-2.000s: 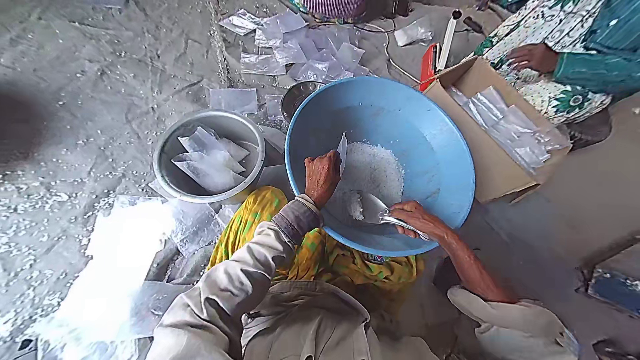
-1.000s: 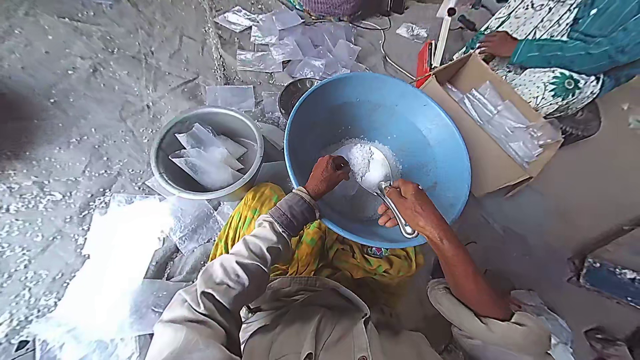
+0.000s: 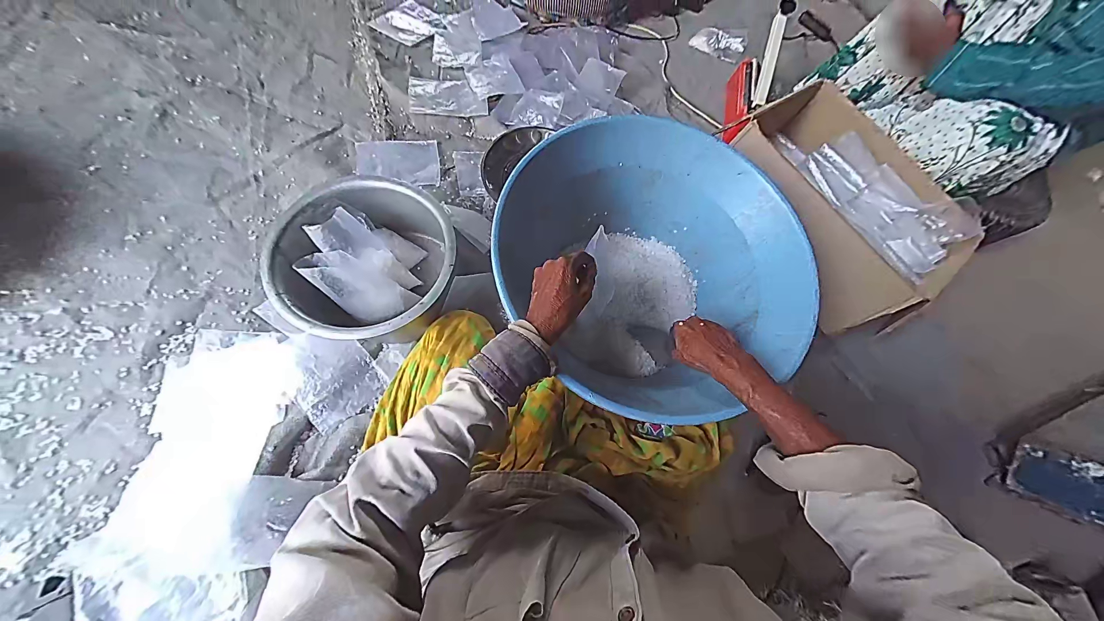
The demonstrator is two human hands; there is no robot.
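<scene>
A wide blue plastic basin (image 3: 759, 259) stands before me, with a heap of white granules (image 3: 651, 276) in it. My left hand (image 3: 562, 291), over the basin's left part, is closed on a clear plastic bag (image 3: 601, 246) whose corner sticks up past the fingers. My right hand (image 3: 709, 347) is a fist at the heap's lower right edge, inside the basin. A greyish shape, probably the metal scoop, shows faintly beside its fingers; whether the hand grips it is hard to tell. To the left, a grey metal bowl (image 3: 274, 272) holds several filled clear bags (image 3: 358, 267).
A cardboard box (image 3: 798, 293) of plastic bags stands against the basin's right side. Flat plastic bags (image 3: 535, 73) lie beyond the basin, near a small dark bowl (image 3: 509, 155). Another person in patterned cloth (image 3: 1000, 142) sits at upper right. More plastic sheets (image 3: 336, 379) lie at left.
One second ago my right hand held a metal scoop heaped with granules near my left hand. Now it is lower and the load is out of sight. The other person's hand has moved.
</scene>
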